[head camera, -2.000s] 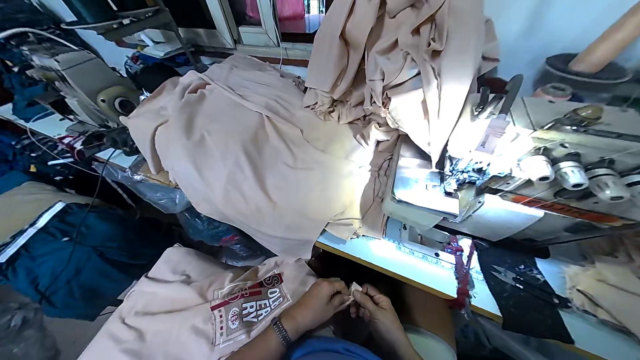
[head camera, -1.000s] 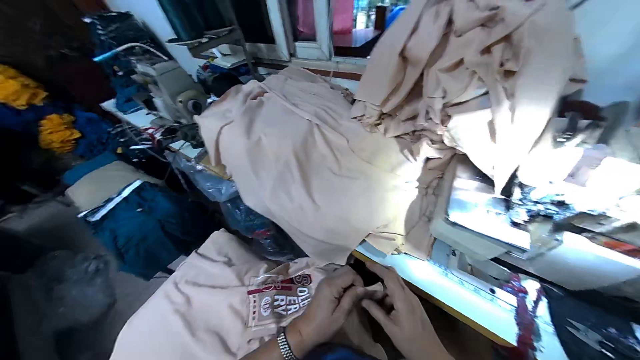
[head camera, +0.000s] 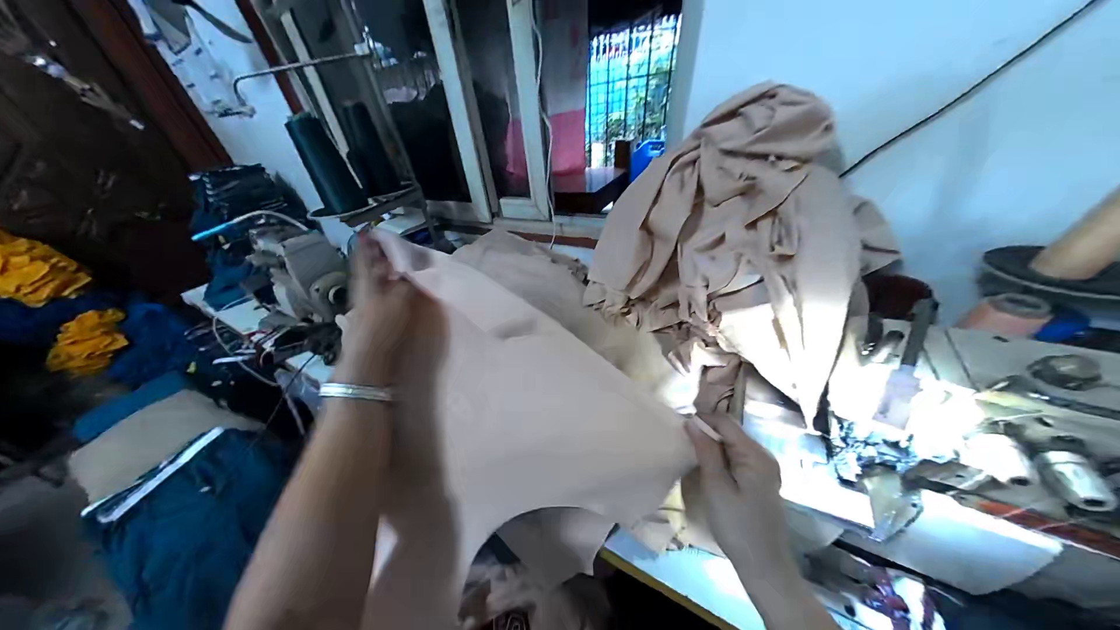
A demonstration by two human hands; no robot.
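Note:
A light beige fabric piece (head camera: 534, 394) is stretched in the air between my two hands. My left hand (head camera: 381, 289), raised at the left with a metal bracelet on its wrist, grips the upper corner. Lower and to the right, my right hand (head camera: 731, 464) pinches the other edge between thumb and fingers. The cloth has a curved cut-out along its bottom. Behind it lies more beige fabric, and a large heap of beige cloth (head camera: 744, 201) rises beside the sewing machine (head camera: 945, 464), whose lamp shines brightly on its needle area.
Another sewing machine (head camera: 302, 271) stands at the left, near dark thread cones (head camera: 324, 162). Teal folded garments (head camera: 192, 525) lie at the lower left, yellow cloth (head camera: 39, 271) beyond. The yellow-edged table (head camera: 691, 577) is at the bottom right. A window (head camera: 634, 87) is behind.
My hands have gone from close together low down to wide apart and raised, with beige fabric now spread between them. The view has tilted upward. The printed part of the garment is mostly out of sight.

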